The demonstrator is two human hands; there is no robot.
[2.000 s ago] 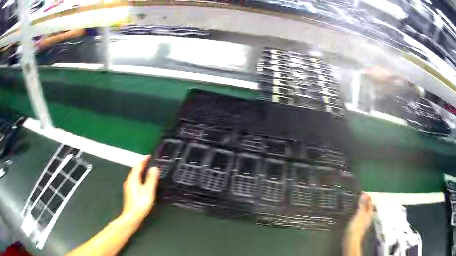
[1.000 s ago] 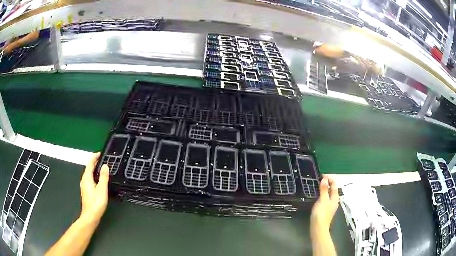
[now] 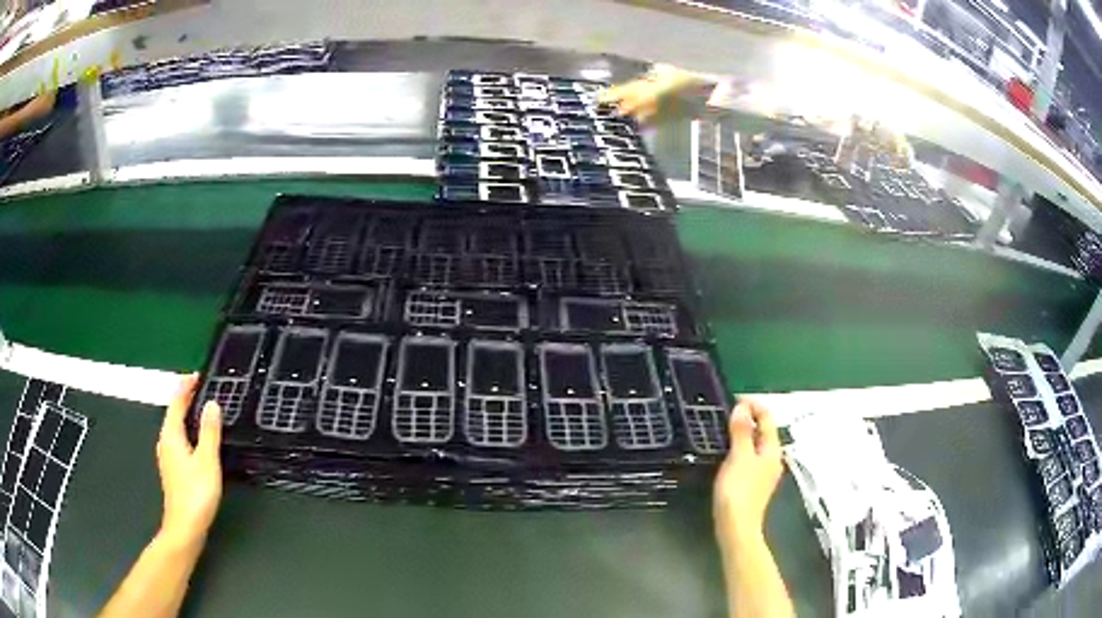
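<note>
A stack of black blister trays (image 3: 459, 465) lies in front of me, its far part over the green belt and its near edge over the bench. The top tray holds upright front housings (image 3: 425, 389) in a near row and a far row, with sideways housings (image 3: 465, 310) between. My left hand (image 3: 191, 465) grips the stack's near left corner, thumb on top. My right hand (image 3: 749, 465) grips its near right corner. The undersides of the trays are hidden.
Die-cut sheets (image 3: 39, 483) lie at the left. A pile of crumpled white waste frames (image 3: 873, 519) and a strip of dark pieces (image 3: 1049, 447) lie at the right. Beyond the green conveyor belt (image 3: 834, 314) is another filled tray (image 3: 550, 139), with another person's hand (image 3: 659, 91) over it.
The view has shifted, so the stack, hands and bench things appear further left. My hands still hold the stack's corners. Another person's hand has come over the far tray.
</note>
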